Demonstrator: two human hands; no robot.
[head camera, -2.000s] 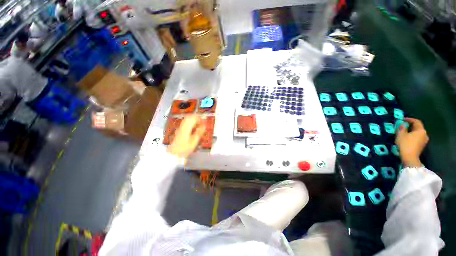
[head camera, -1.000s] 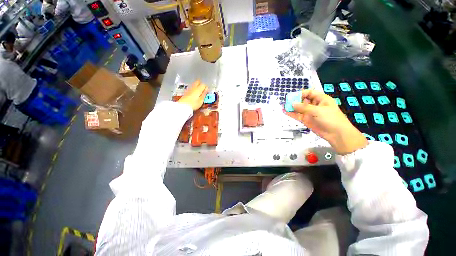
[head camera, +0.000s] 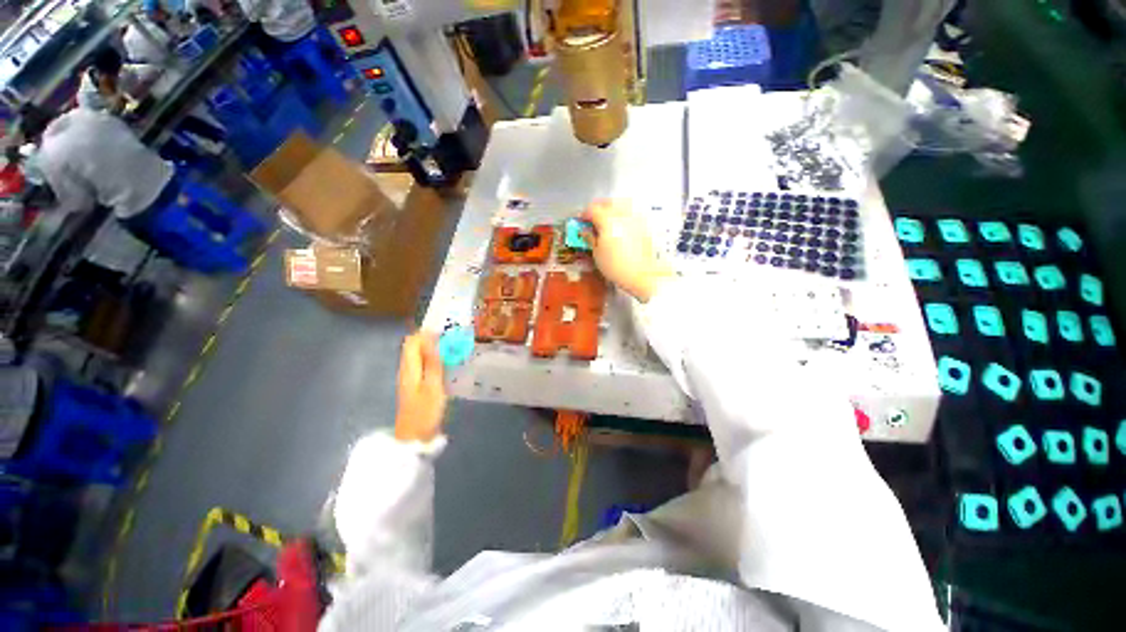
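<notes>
My left hand (head camera: 422, 385) is at the front left corner of the machine table and holds a teal housing (head camera: 456, 346) at its fingertips. My right hand (head camera: 626, 251) reaches over the fixture. Its fingertips are on another teal housing (head camera: 578, 233) at the fixture's back right block. The orange-brown fixture blocks (head camera: 569, 315) stand in a group on the pale plate. The back left block (head camera: 522, 243) shows a dark round centre. The gold-brown press head (head camera: 594, 93) hangs behind the fixture.
A sheet of black discs (head camera: 772, 230) lies right of the fixture, with small metal parts (head camera: 811, 146) behind it. A black tray with rows of teal housings (head camera: 1001, 380) is at the right. A red button (head camera: 862, 421) is partly hidden by my right sleeve. An open carton (head camera: 389, 253) stands left.
My left hand has moved from the fixture to the table's front left corner and now holds a teal housing. My right hand has moved left with its housing to the fixture. The view has shifted.
</notes>
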